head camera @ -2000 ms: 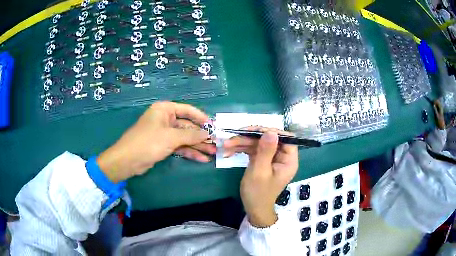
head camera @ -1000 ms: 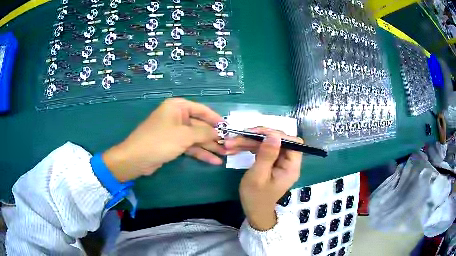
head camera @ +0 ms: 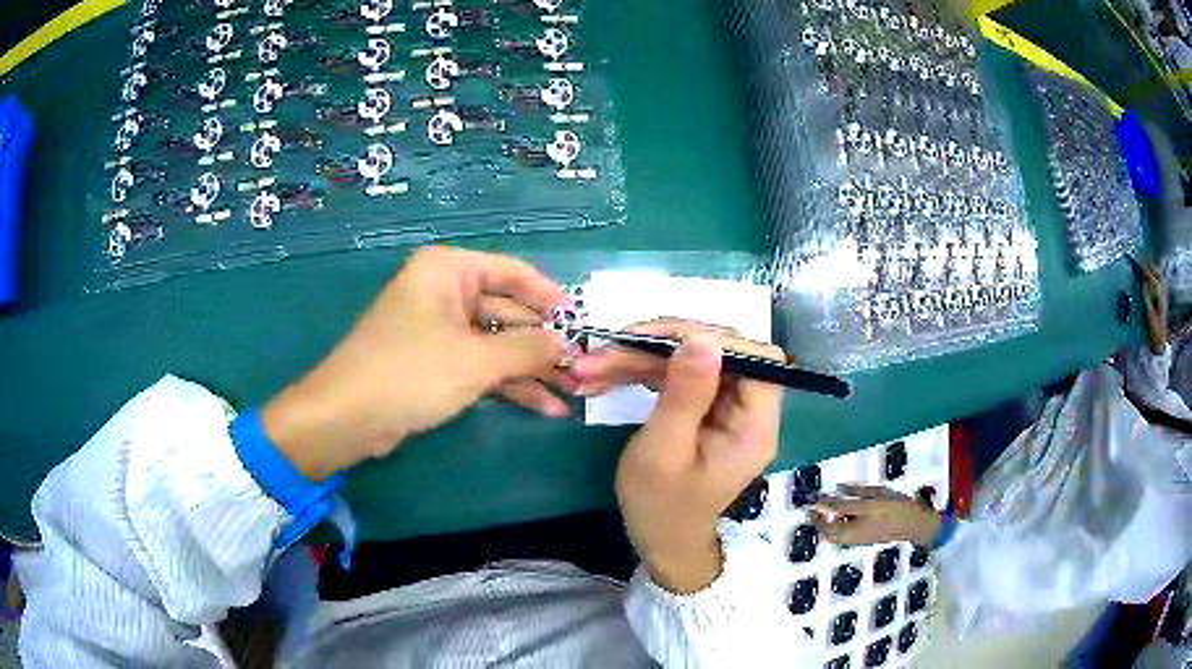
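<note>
My left hand [head camera: 425, 346] holds a flex circuit assembly [head camera: 567, 318] by its small silver round part between thumb and fingertips. My right hand [head camera: 693, 431] holds black tweezers [head camera: 745, 362] like a pen, with the tip at the round part. Whether a tiny piece is at the tip is too small to tell. The other fingers of my right hand are close to my left fingertips. A white card [head camera: 726, 301] lies on the green mat behind and below my right hand, partly covered by it.
A clear blister tray [head camera: 353, 239] with rows of assemblies lies at the left. Stacked blister trays [head camera: 902, 346] lie at the right. A white tray of black parts [head camera: 931, 444] is at the bench edge, another person's hand [head camera: 876, 515] over it. A blue box [head camera: 13, 196] is far left.
Another person's hand has come in over the white tray of black parts from the right. My hands stay close together at the round part; the view has shifted slightly.
</note>
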